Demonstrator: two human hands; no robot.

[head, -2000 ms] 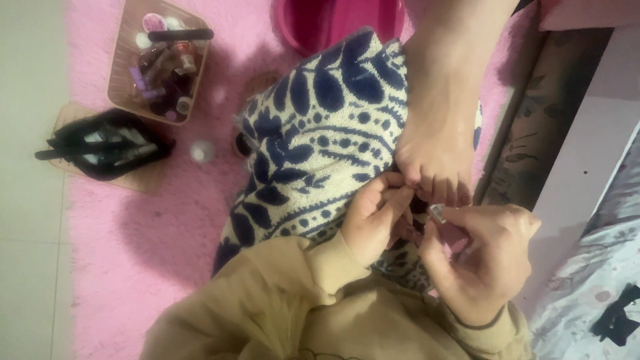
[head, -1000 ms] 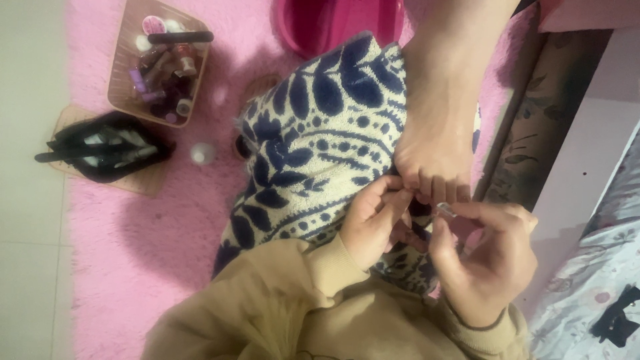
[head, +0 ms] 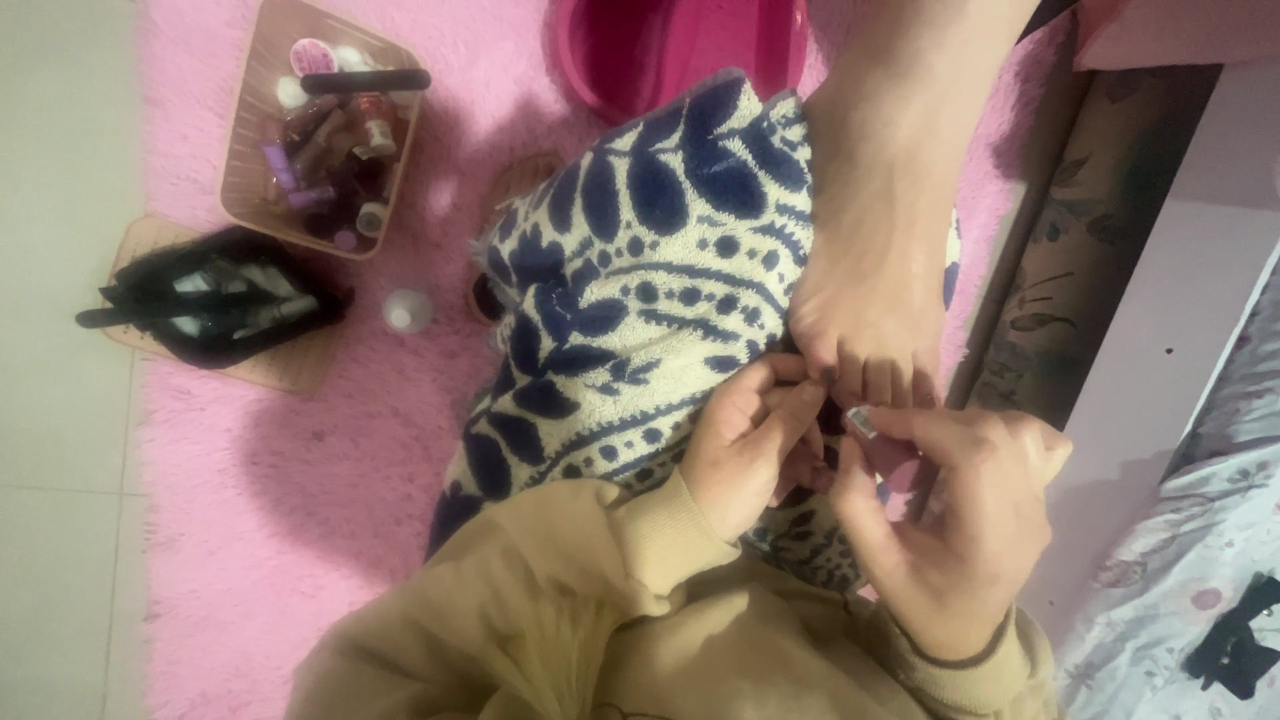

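A bare foot (head: 875,310) rests on a blue and cream patterned towel (head: 640,270), toes pointing down toward me. My left hand (head: 755,440) is at the big toe, its fingertips pinched against it. My right hand (head: 960,510) holds a small silvery metal piece (head: 861,422) between thumb and index finger, just below the middle toes; its exact kind is unclear. Part of what lies under both hands is hidden.
A tan plastic basket (head: 232,150) holds nail polish bottles. Beside it a black pouch (head: 210,340) lies on a tan tray (head: 310,375). A small white round object (head: 407,311), a magenta basin (head: 590,80) and a pink fluffy rug (head: 330,480) are also in view.
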